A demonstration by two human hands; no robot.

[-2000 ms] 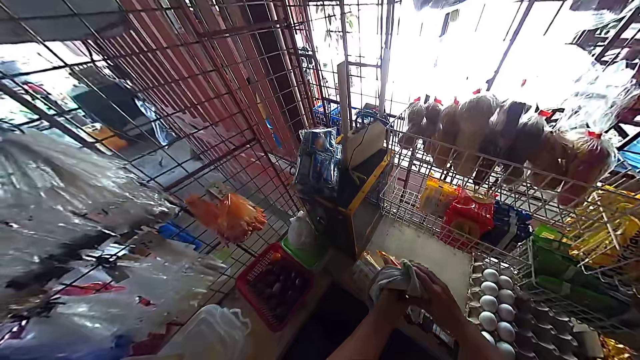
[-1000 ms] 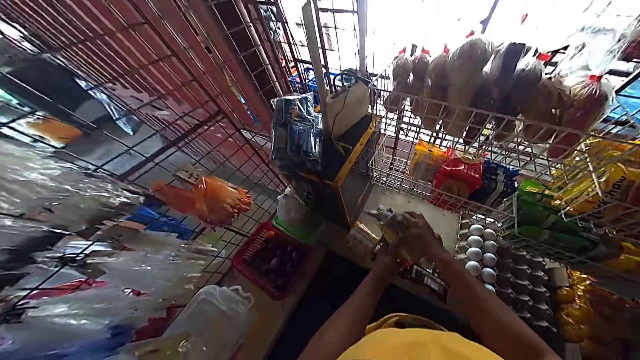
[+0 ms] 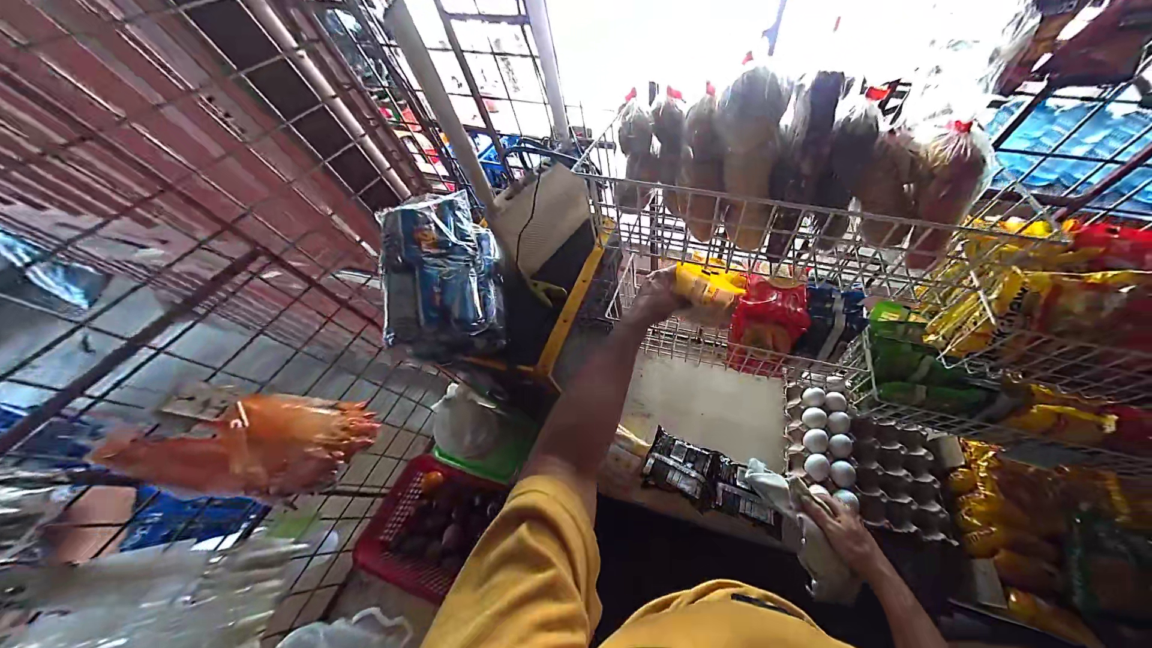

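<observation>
My left hand (image 3: 660, 292) is stretched forward to the wire basket, its fingers at a yellow packet (image 3: 709, 286) that stands beside red packets (image 3: 768, 315) and dark blue ones (image 3: 832, 315). Whether the fingers grip the packet is hard to tell. Low at the right, my right hand (image 3: 832, 522) is closed around a pale cloth (image 3: 814, 531), just below the white eggs (image 3: 817, 441) in a grey egg tray (image 3: 900, 477). Black packets (image 3: 706, 472) lie on the counter, left of the cloth.
A wire rack (image 3: 810, 209) with hanging filled bags (image 3: 751, 144) spans the front. A black and yellow case (image 3: 567, 306) stands left of my left arm. Further left are a red basket (image 3: 378, 540) of dark round produce, a white bag (image 3: 463, 421) and a wire grille (image 3: 207, 297) with orange bags (image 3: 261, 445).
My hands were together over the counter in both earlier frames. Now they are apart: the left has moved forward to the yellow packet, the right has moved right with the cloth.
</observation>
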